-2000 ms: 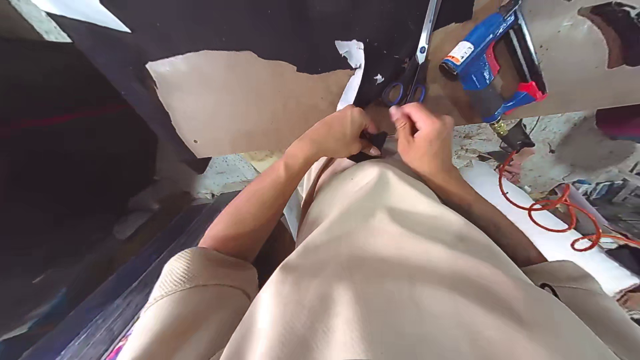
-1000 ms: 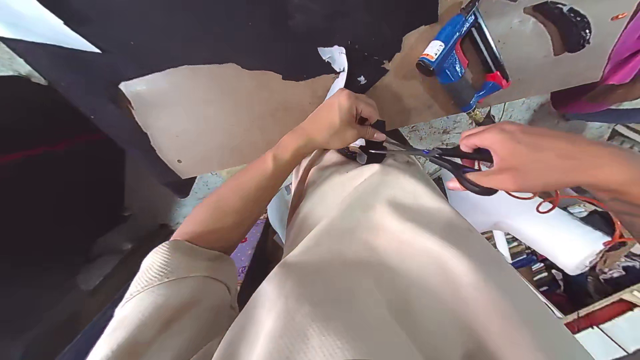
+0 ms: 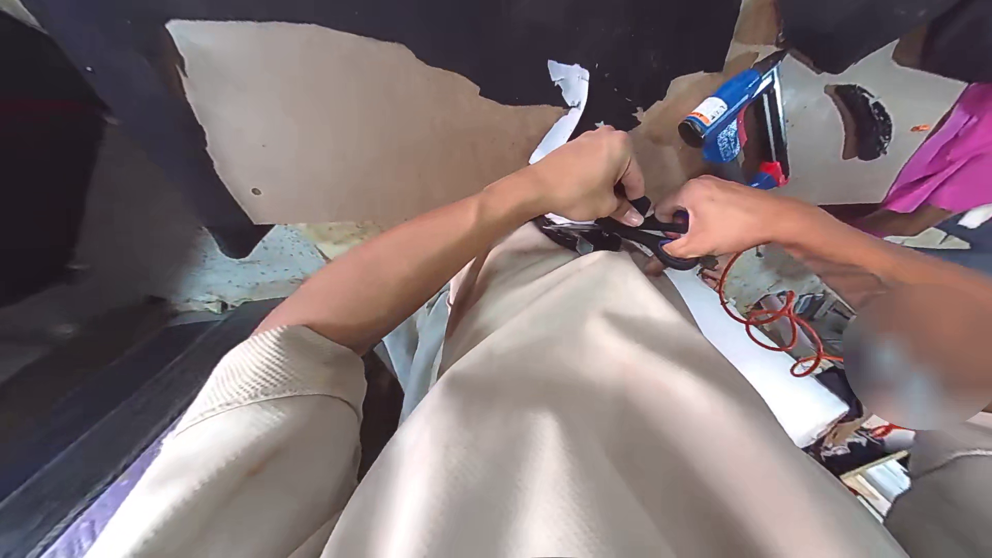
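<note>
My right hand (image 3: 725, 217) grips the dark handles of a pair of scissors (image 3: 676, 252), whose blades point left toward my body. Just left of it, my left hand (image 3: 593, 178) pinches a small piece of black material (image 3: 641, 205) between thumb and fingers. Below the left hand, a dark, shiny item (image 3: 593, 240) lies against the beige cloth (image 3: 542, 349) over my front; what it is, I cannot tell. The scissor blades are partly hidden by the left hand and the dark material.
A blue pneumatic stapler (image 3: 725, 116) lies at the table's upper right, near a coiled orange hose (image 3: 775, 318). Brown sheet material (image 3: 349, 124), black material (image 3: 542, 31), a white strip (image 3: 570, 116) and magenta cloth (image 3: 942, 155) lie around. A white roll (image 3: 767, 364) is below right.
Two seconds ago the scissors lay on the table beside my hands; now my right hand holds them. Since one second ago, the right hand has come closer to the left hand.
</note>
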